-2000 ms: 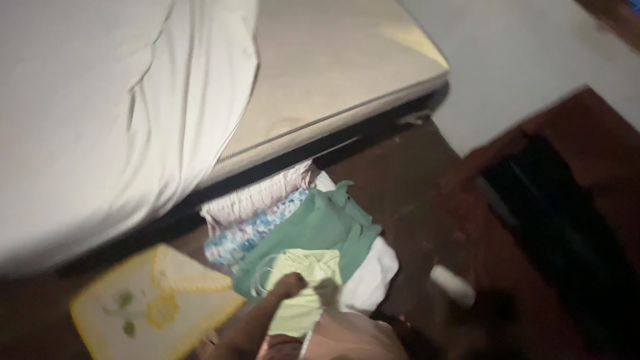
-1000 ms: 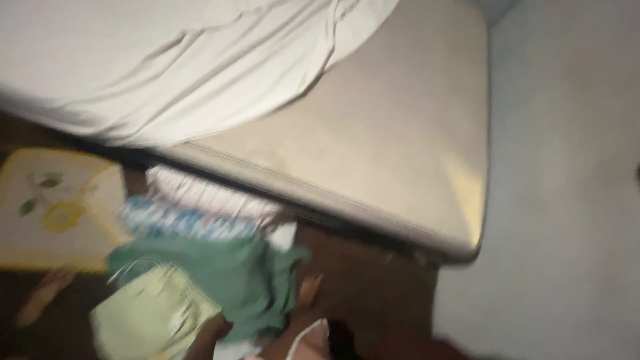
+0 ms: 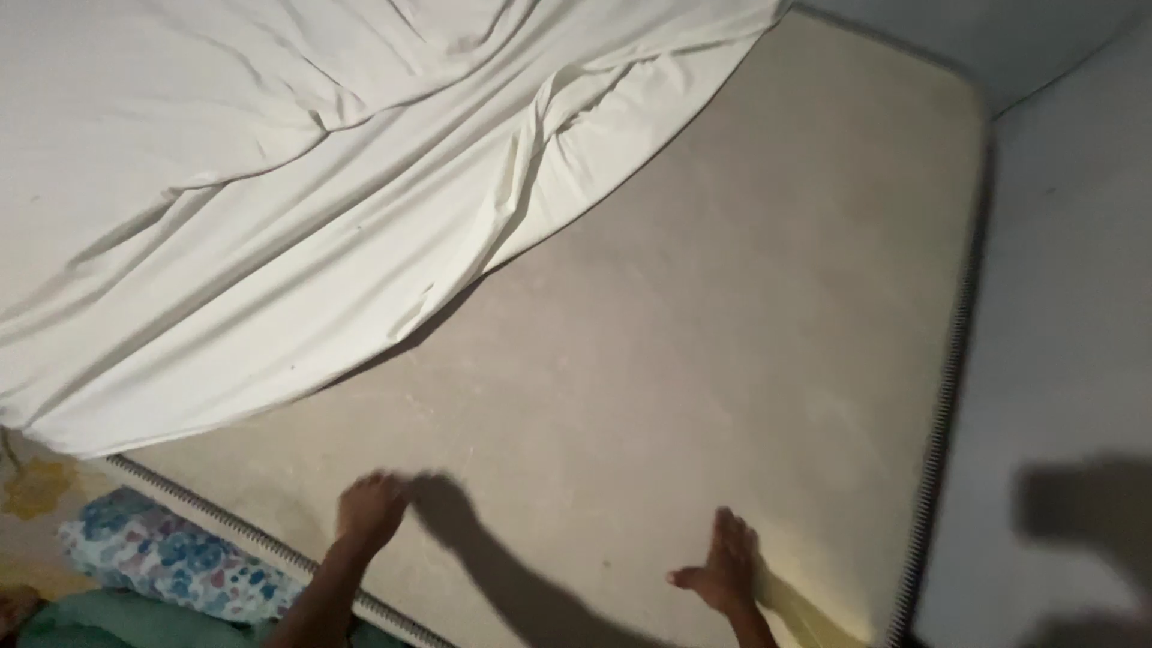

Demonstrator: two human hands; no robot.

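Observation:
My left hand [image 3: 369, 511] is over the near part of a bare beige mattress [image 3: 648, 360], its fingers curled down; whether it holds anything I cannot tell. To the right, my right hand [image 3: 723, 562] is over the same mattress, fingers extended and thumb apart, with nothing in it. A white fitted sheet [image 3: 342, 261] covers the upper left of the mattress in loose folds, its gathered edge running diagonally across.
Below the mattress's near left edge lie a blue floral cloth [image 3: 180, 553], a green cloth [image 3: 117, 621] and a yellow-patterned cloth [image 3: 40, 486]. Part of a foot or hand shows at the lower left corner. A wall [image 3: 1062, 315] borders the right side.
The view has moved in over the mattress. My hands, earlier low by the pale green cloth and the pile on the floor, are now over the mattress.

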